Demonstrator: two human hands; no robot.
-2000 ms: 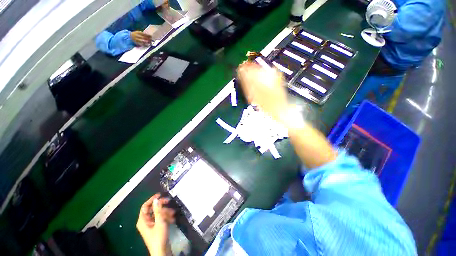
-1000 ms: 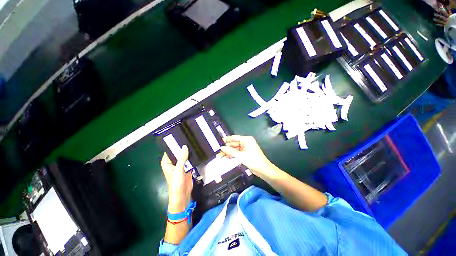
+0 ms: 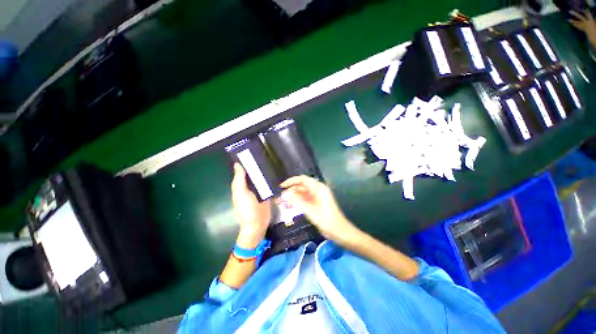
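A black twin-cell battery pack [image 3: 271, 160] is held tilted above the open tablet housing [image 3: 287, 240]. A white strip shows on its left cell; the right cell looks glossy black with no white bar. My left hand [image 3: 250, 205] grips the pack's lower left edge. My right hand [image 3: 314, 201] is at the pack's lower right edge, fingers bent together; whether they pinch the pack or a liner is unclear. The pack and my hands hide much of the housing.
A liner pile [image 3: 421, 143] lies right of the work. Beyond it are a battery stack [image 3: 453, 55] and a battery tray [image 3: 515, 145]. A blue bin [image 3: 549, 228] is at lower right. A housing stack [image 3: 121, 241] stands left. A white rail [image 3: 202, 140] edges the green conveyor [image 3: 176, 98].
Earlier, my right hand reached toward the batteries; then both hands had the pack over the housing. Since then, the white bar on its right cell has gone from view.
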